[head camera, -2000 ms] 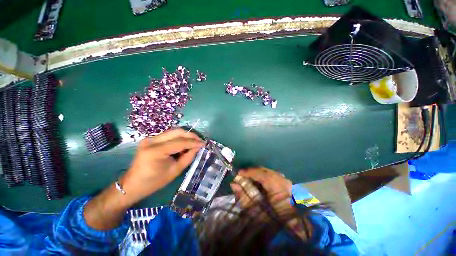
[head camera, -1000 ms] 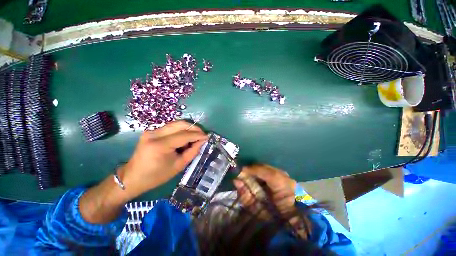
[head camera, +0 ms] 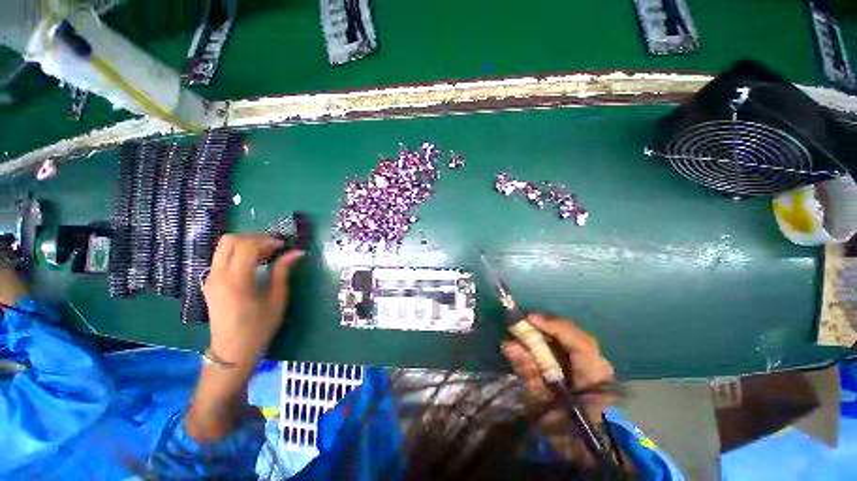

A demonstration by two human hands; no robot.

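Observation:
The phone board assembly (head camera: 409, 299) lies flat and sideways on the green bench between my hands, touched by neither. My right hand (head camera: 561, 355) holds the soldering iron (head camera: 536, 346) by its tan handle, its thin tip pointing up and left above the bench. My left hand (head camera: 246, 291) is at the small black ribbed block (head camera: 287, 228), thumb and fingers around its near side; the fingers partly hide it, and I cannot tell if they grip a piece. The pile of small pinkish-purple components (head camera: 387, 202) lies beyond the board, with a smaller group (head camera: 542, 194) to its right.
Long black ribbed strips (head camera: 169, 221) lie left of my left hand. The black fume fan (head camera: 740, 155) and white cup (head camera: 827, 211) are at the right. Assemblies (head camera: 348, 30) lie on the belt beyond the whitish ledge (head camera: 451, 92). A white duct (head camera: 122, 75) is upper left. A blue sleeve shows lower left.
The board has left my hands and now lies flat and turned sideways. My left hand has moved left to the ribbed block. The iron has moved away from the board. The view has shifted left.

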